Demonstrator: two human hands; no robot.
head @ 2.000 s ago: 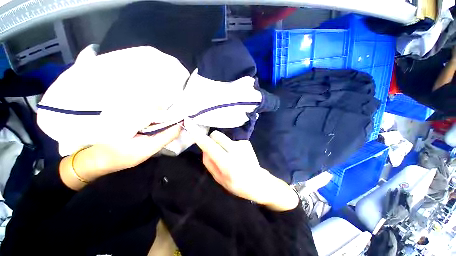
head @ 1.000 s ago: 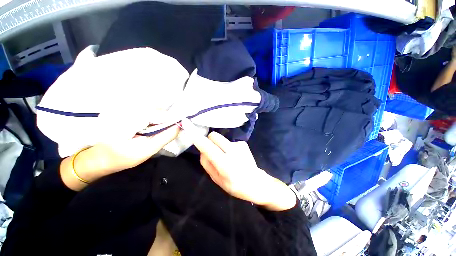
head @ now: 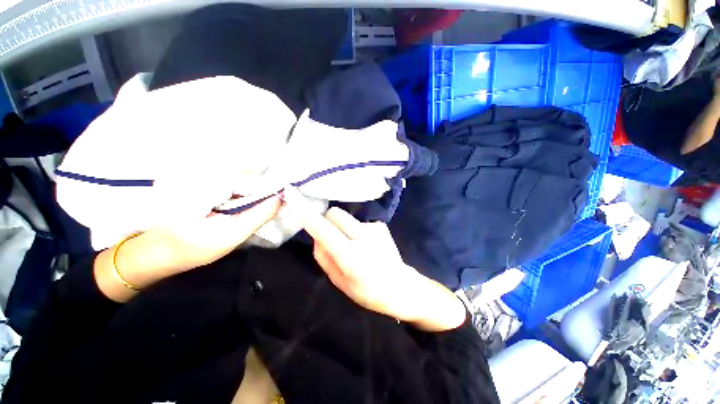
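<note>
A white garment (head: 189, 126) lies bunched across my lap, with a narrow navy stripe (head: 347, 168) along it and navy cloth (head: 355, 99) beside it. My left hand (head: 193, 237), with a gold bracelet at the wrist, holds the white cloth from below, its fingertips at the stripe. My right hand (head: 355, 256) has its thumb and forefinger together at the same spot, where they meet the left fingertips. The fingertips are overexposed; I cannot tell whether a small tool or thread is between them.
Stacked navy pieces (head: 505, 189) lie to the right, against blue plastic crates (head: 505, 75). The white table edge with a ruler strip (head: 47, 25) curves across the top. Another person's arm (head: 701, 126) shows at the far right. White machine parts (head: 624, 304) stand at the lower right.
My right hand has shifted very slightly left along with the fingertips. Both hands keep their hold at the stripe, and the garment lies almost the same.
</note>
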